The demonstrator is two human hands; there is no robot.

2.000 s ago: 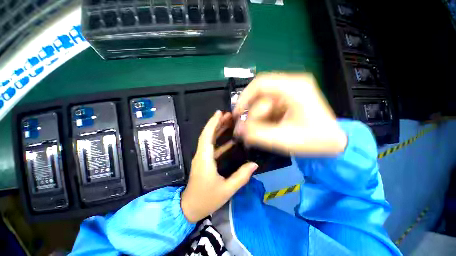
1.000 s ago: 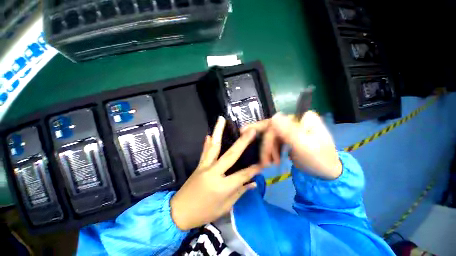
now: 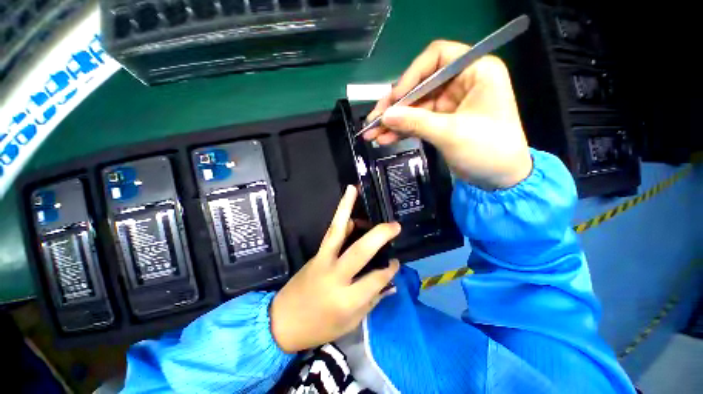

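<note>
My left hand point(image 3: 327, 288) grips a dark phone unit point(image 3: 362, 169) tilted up on its long edge above the phone tray point(image 3: 304, 165). My right hand point(image 3: 462, 115) holds silver tweezers point(image 3: 462, 63), their fine tip at the upper part of the tilted phone. Three phones with blue stickers point(image 3: 213, 164) at their upper ends lie in slots on the left. Another phone point(image 3: 406, 185) lies in the right slot, its upper end partly hidden by my right hand. Whether the tip holds a small part cannot be told.
Stacked blister trays point(image 3: 247, 38) stand behind the phone tray. A sticker sheet point(image 3: 58, 92) with blue shapes is at the upper left. A small white strip point(image 3: 368, 91) lies behind the tilted phone. Another black tray with phones point(image 3: 597, 150) is at the right.
My right hand has moved up from beside the right phone, and the tweezers' tip is now at the tilted phone. My left hand keeps its hold. The view has shifted slightly.
</note>
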